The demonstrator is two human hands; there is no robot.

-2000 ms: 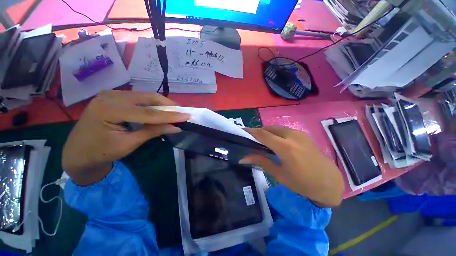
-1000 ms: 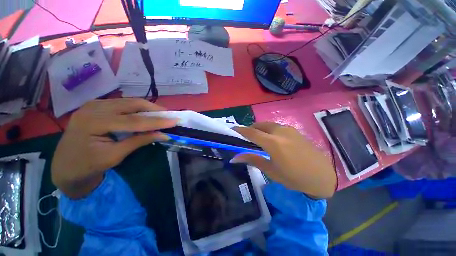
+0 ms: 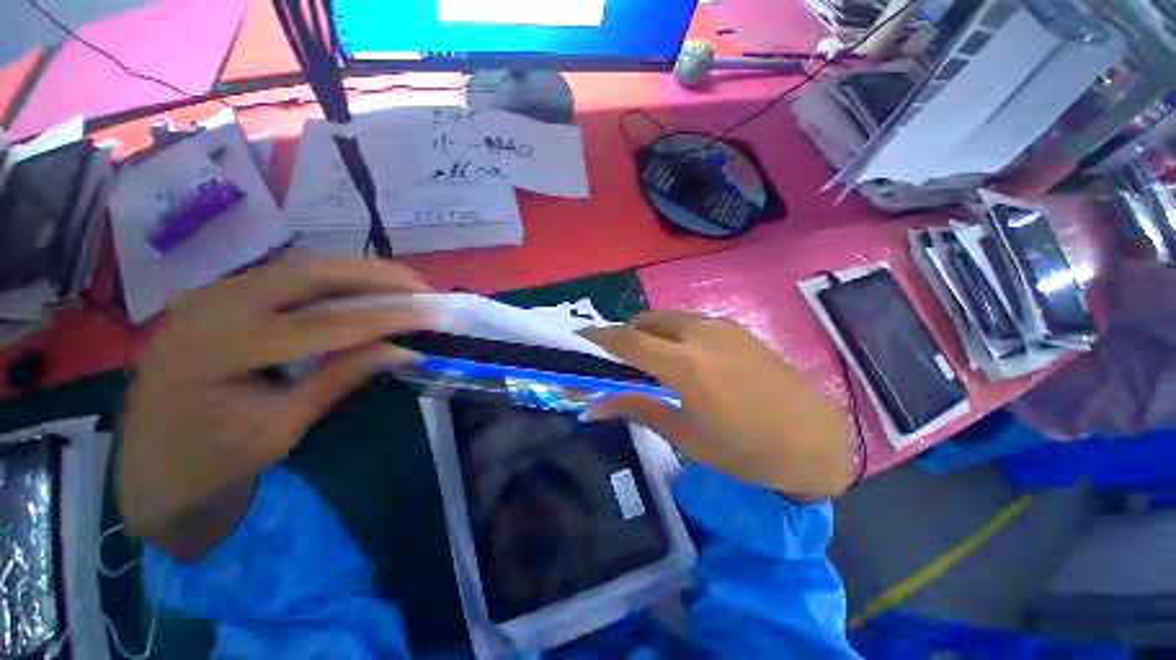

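Note:
A black tablet (image 3: pixel 516 384) is held up edge-on between both hands, its screen glowing blue along the visible strip, with a white sleeve (image 3: pixel 484 313) along its upper side. My left hand (image 3: pixel 245 387) grips its left end, blurred, thumb below and fingers above. My right hand (image 3: pixel 742 406) grips its right end the same way. Most of the screen is hidden by the steep angle. Below it, a second dark tablet (image 3: pixel 555 516) with a small white barcode label (image 3: pixel 626 494) lies on a white sleeve on the green mat.
A glossy film-wrapped tablet (image 3: pixel 26 542) is at left by a white cord. Handwritten sheets (image 3: pixel 451 194), a monitor (image 3: pixel 516 32), a purple object (image 3: pixel 196 217) and a round dark object (image 3: pixel 707 184) are behind. A tablet (image 3: pixel 892 351) lies at right beside leaning tablets (image 3: pixel 993 290); a person's sleeve (image 3: pixel 1109 361) is beyond.
The held tablet's screen strip has gone from dark to glowing blue, now with lighter patches. Both hands keep their grip. The whole view has shifted slightly.

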